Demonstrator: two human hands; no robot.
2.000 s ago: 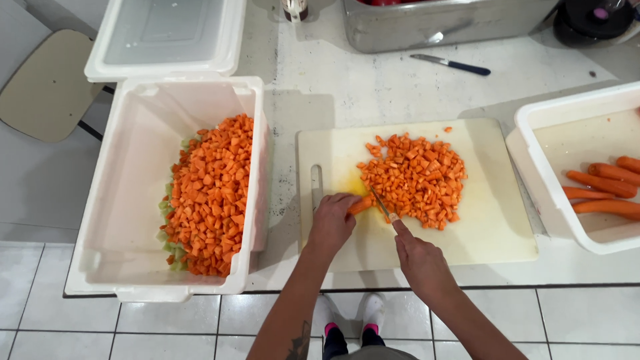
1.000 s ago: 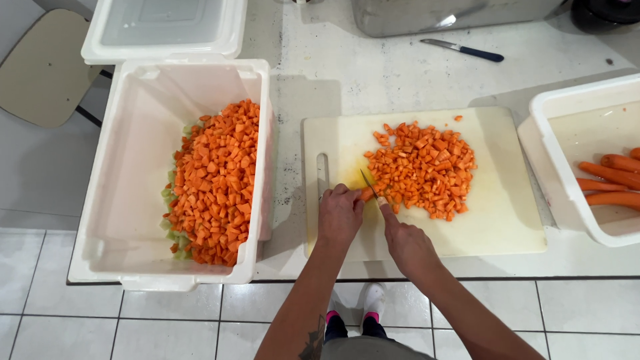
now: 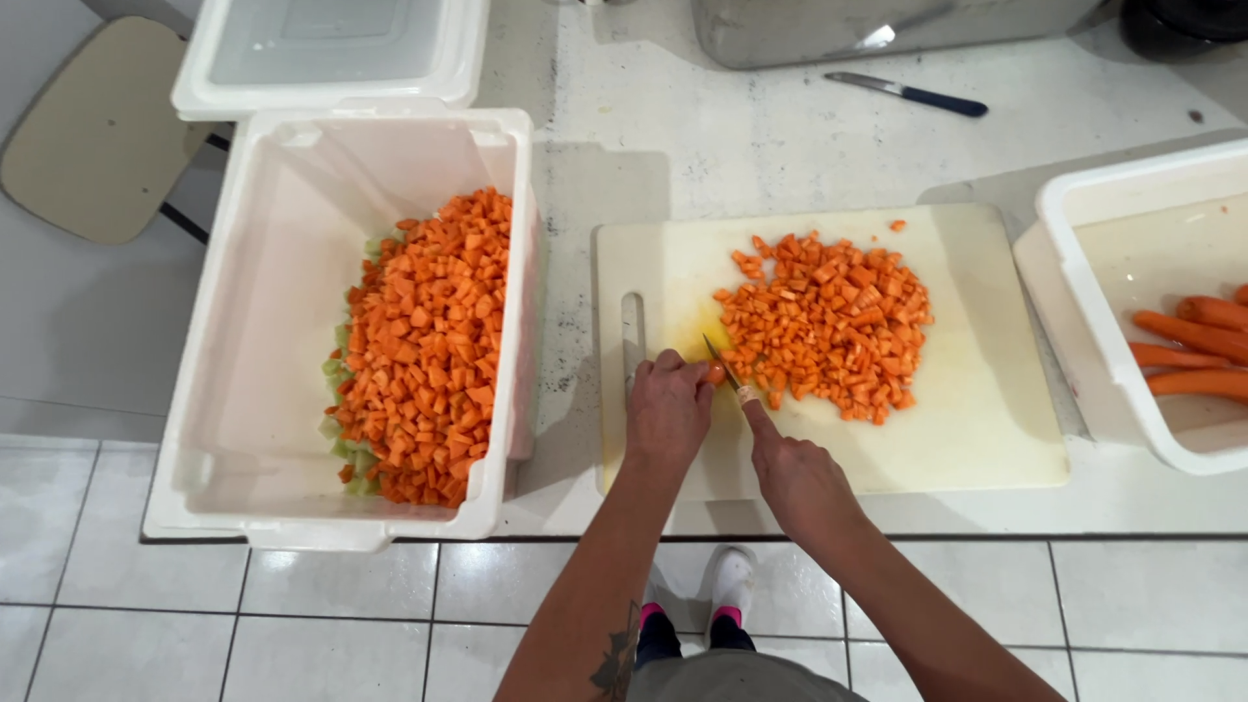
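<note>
My left hand [image 3: 670, 408] holds a short carrot piece [image 3: 716, 372] on the white cutting board [image 3: 975, 444], near its slotted handle end. My right hand [image 3: 799, 478] grips a small kitchen knife [image 3: 723, 361], its blade against the end of that carrot. Right of the blade lies a pile of diced carrot [image 3: 829, 322] on the board. To the left, a deep white plastic tub [image 3: 273, 292] holds more diced carrot [image 3: 429, 341] heaped over pale green vegetable pieces [image 3: 337, 375].
A white bin [image 3: 1102, 322] with whole carrots [image 3: 1204, 336] stands at the right. Behind the board lie a dark-handled knife [image 3: 907, 94] and a metal container [image 3: 858, 29]. A plastic lid [image 3: 331, 49] is behind the tub; a chair [image 3: 102, 132] stands at the far left.
The carrot in my left hand looks shorter than two seconds ago. Both hands remain close together at the left side of the pile. The view has shifted slightly.
</note>
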